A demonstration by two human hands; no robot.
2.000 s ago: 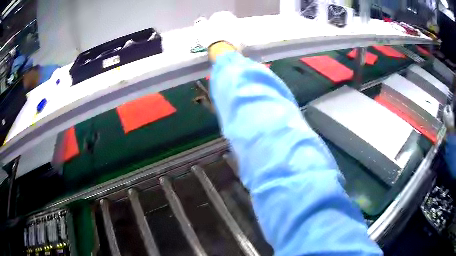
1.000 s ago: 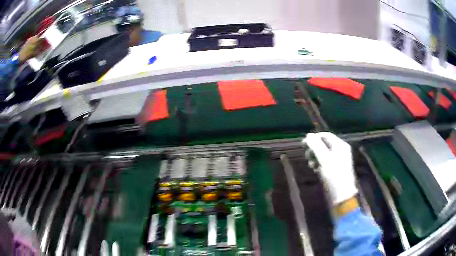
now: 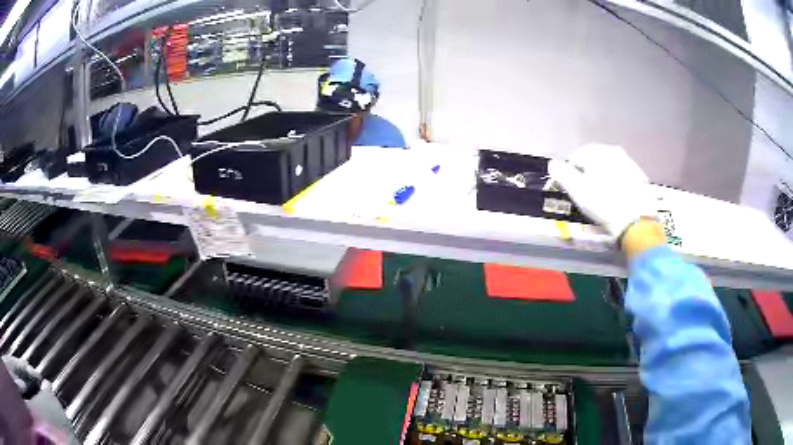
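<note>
My right hand (image 3: 604, 187), in a white glove with a blue sleeve, is at the right end of a small black parts bin (image 3: 522, 202) on the white shelf. Its fingertips are over or just inside the bin, and whether they hold anything is hidden. Loose silvery pieces show in the bin's left section. My left hand is not in view. An open power unit (image 3: 493, 408) with pale upright bars and yellow-and-black transformers is on the conveyor at the bottom, cut off by the frame edge.
The white shelf (image 3: 348, 228) bears larger black bins (image 3: 269, 161) and a blue object (image 3: 403, 194). Below are red-orange foam pads (image 3: 530, 282), a metal housing (image 3: 291, 269) and steel rollers (image 3: 174, 374). A person in a blue cap is behind the shelf; a pink sleeve shows bottom left.
My right hand has gone from over the rollers up to the bin on the shelf. The view has shifted, so the power unit now sits lower and further right.
</note>
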